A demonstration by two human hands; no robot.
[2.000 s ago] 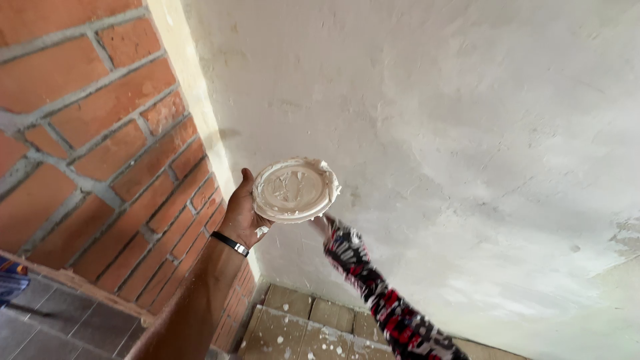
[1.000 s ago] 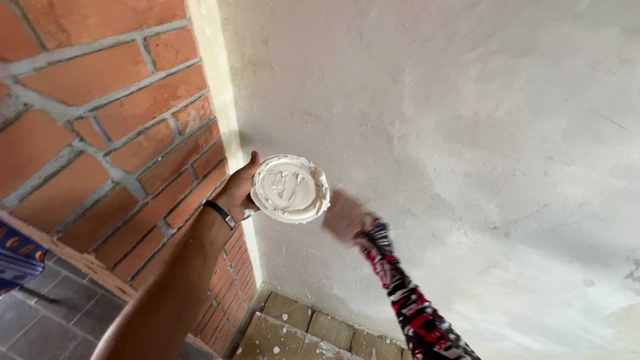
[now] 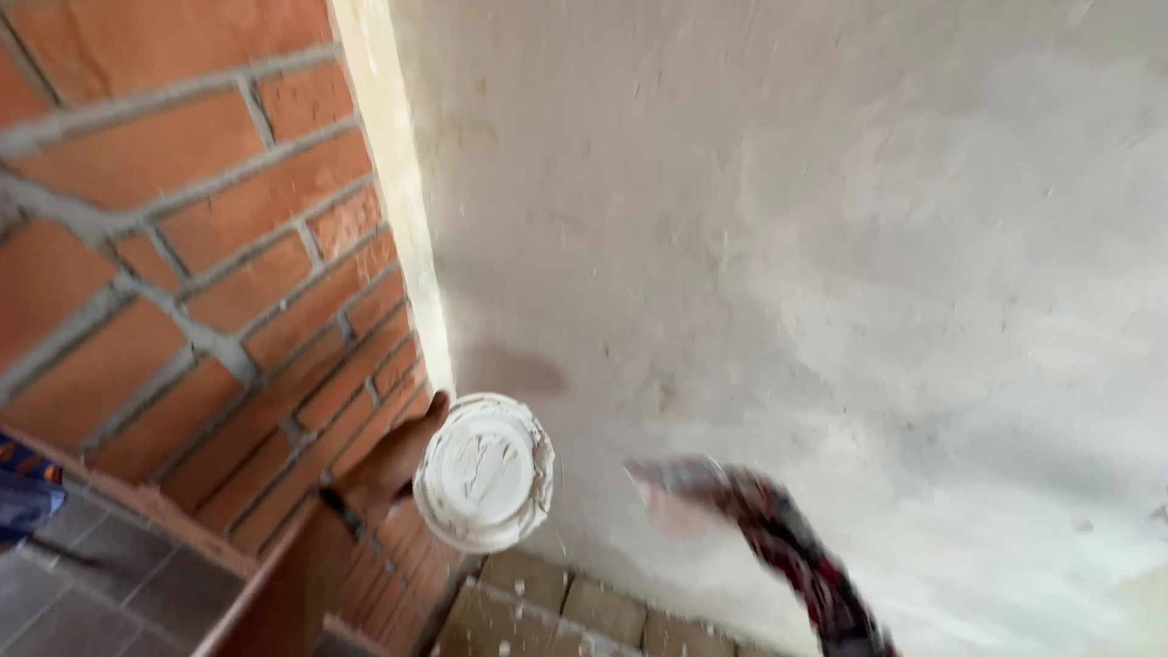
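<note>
My left hand (image 3: 401,456), with a dark band at its wrist, grips the edge of a round white lid (image 3: 484,470) smeared with white filler paste. To the right, my right hand (image 3: 721,488), blurred and at the end of a patterned sleeve, holds a flat putty knife (image 3: 671,502) by or against the plastered wall (image 3: 776,274). Whether the blade touches the wall cannot be told. A gap separates the tool from the lid.
A red brick wall (image 3: 210,210) with grey mortar rises on the left, with a pale corner strip (image 3: 392,164) beside the plaster. Below are splattered tan tiles (image 3: 602,607). Grey floor tiles (image 3: 91,584) and a blue bag-like item (image 3: 27,502) lie at lower left.
The right hand and putty knife have moved away from the lid to the right; two seconds ago they were at its edge. The left hand keeps hold of the lid. The view has shifted.
</note>
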